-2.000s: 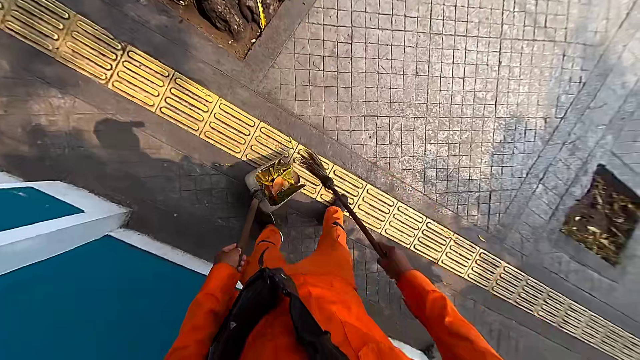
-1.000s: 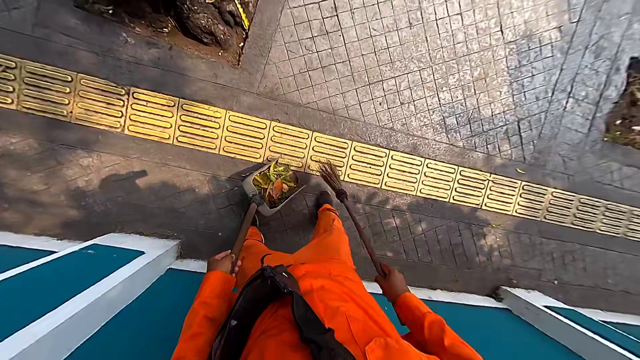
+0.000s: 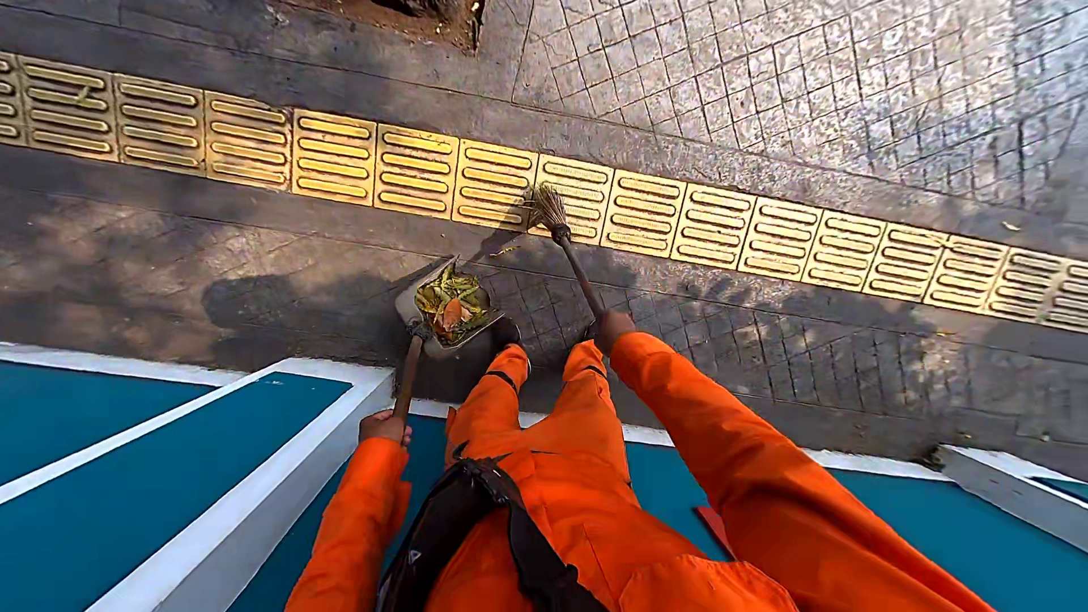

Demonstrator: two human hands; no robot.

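My left hand (image 3: 387,427) is closed around the wooden handle of a dustpan (image 3: 408,299), whose pan lies beside my feet. Yellow-green leaves and one orange-brown leaf (image 3: 452,314) fill the pan. In my right hand (image 3: 612,330) is the stick of a twig broom (image 3: 549,208), stretched forward, its bristles over the yellow tactile paving. A small yellow leaf (image 3: 504,251) lies on the dark paving between the broom and the dustpan.
A strip of yellow tactile tiles (image 3: 646,214) crosses the pavement ahead. Behind and beside my legs are teal panels with white raised edges (image 3: 255,476). A soil bed with a tree base (image 3: 425,17) is at the top. Small leaves (image 3: 1011,227) lie at right.
My right hand has moved forward with the broom, whose bristles are now farther ahead, on the yellow tiles. The leaf-filled dustpan stays in my left hand. The view has shifted.
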